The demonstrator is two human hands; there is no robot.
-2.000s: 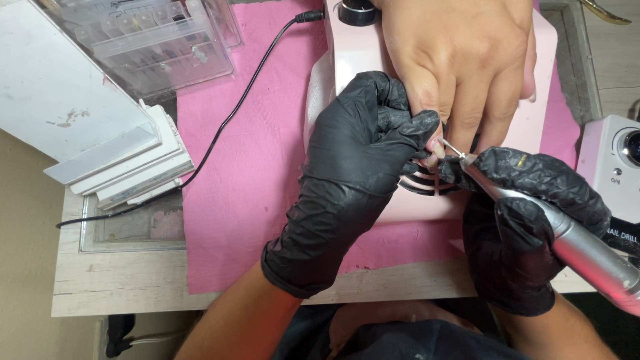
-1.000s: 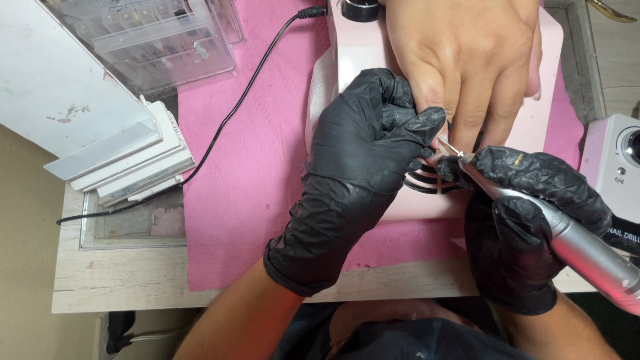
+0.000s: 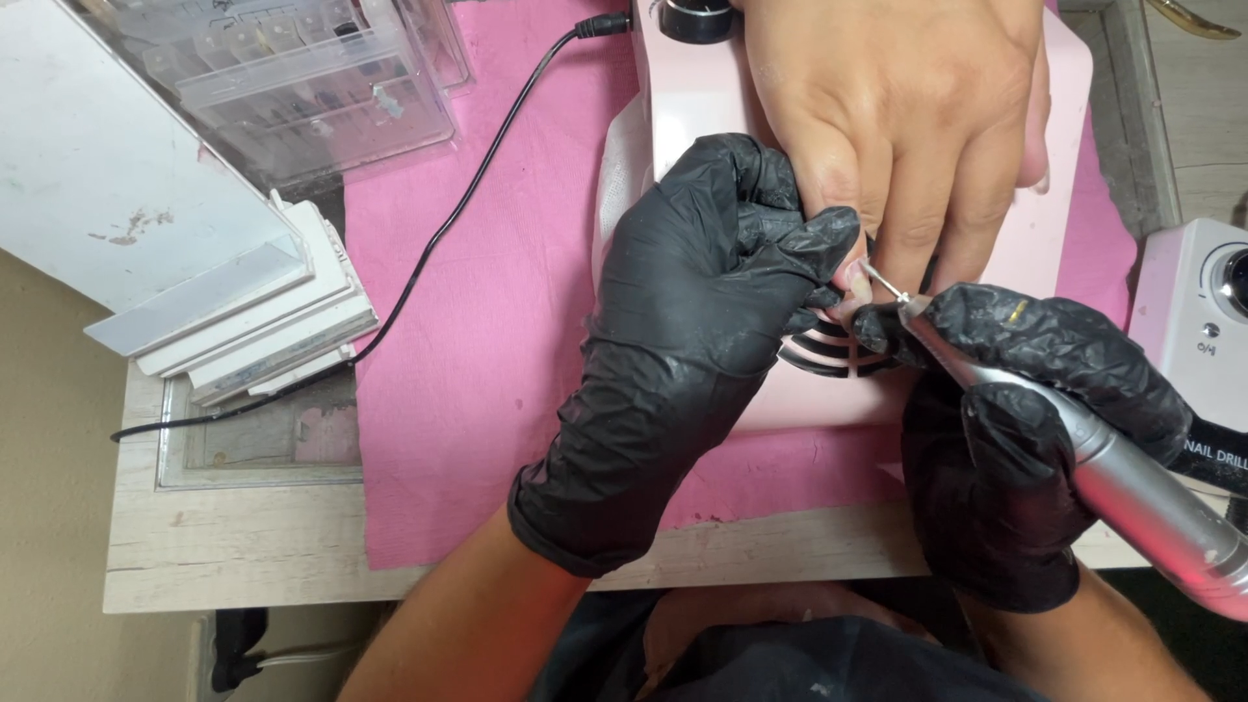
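Observation:
Black gloves cover both of my hands. My left hand (image 3: 697, 283) pinches one finger of another person's hand (image 3: 897, 107), close to its fingertip. That hand lies palm down on a pink-and-white nail dust collector (image 3: 829, 405) with a round fan grille. My right hand (image 3: 1024, 429) grips the silver handpiece of an electric nail drill (image 3: 1121, 468), slanting up to the left. Its thin metal bit (image 3: 885, 281) meets or nearly meets the edge of the held fingernail (image 3: 858, 283); actual contact is hard to tell. My left fingers partly hide the held finger.
A white nail drill control box (image 3: 1185, 292) with a knob stands at the right. A black cable (image 3: 458, 210) crosses the pink towel (image 3: 458, 390) from the dust collector. Clear plastic cases (image 3: 322, 107), a white box (image 3: 107, 146) and stacked white cases (image 3: 263, 322) stand at the left.
The drill bit has shifted slightly against the held nail. Both my hands keep the same grips, and the other person's hand stays on the dust collector.

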